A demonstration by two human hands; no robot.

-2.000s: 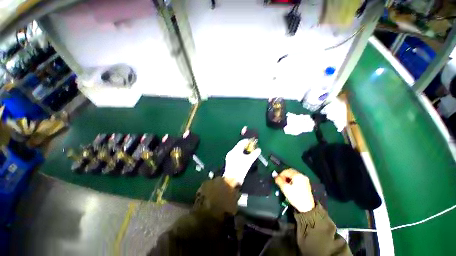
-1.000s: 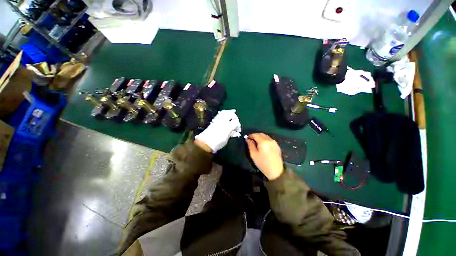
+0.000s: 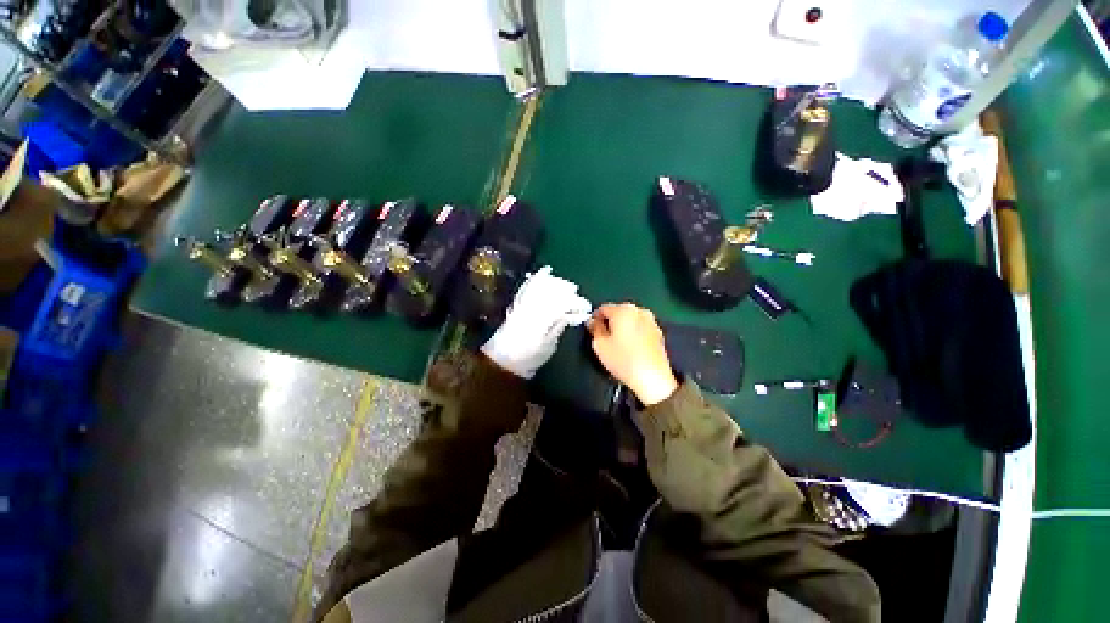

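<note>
My left hand (image 3: 536,321), in a white glove, and my bare right hand (image 3: 633,349) meet fingertip to fingertip above the mat's front edge. A tiny pale thing shows between the fingertips, too small to name. A black lock panel (image 3: 699,243) with a brass part lies on the green mat ahead of my right hand. A small black block (image 3: 771,301) lies beside it, and a white strip (image 3: 779,256) lies by the brass. A flat black cover (image 3: 705,358) lies just right of my right hand, partly behind it.
Several black panels with brass parts (image 3: 411,270) stand in a row at left. Another panel (image 3: 801,144) is at the back, near white paper (image 3: 857,189) and a bottle (image 3: 945,83). A black cloth (image 3: 948,347) and a small green board (image 3: 827,410) with a red wire are at right.
The view has tilted down and shifted. My hands have moved from beside the lock panel to the front edge and come together. The panel now lies free on the mat, and the flat cover is uncovered.
</note>
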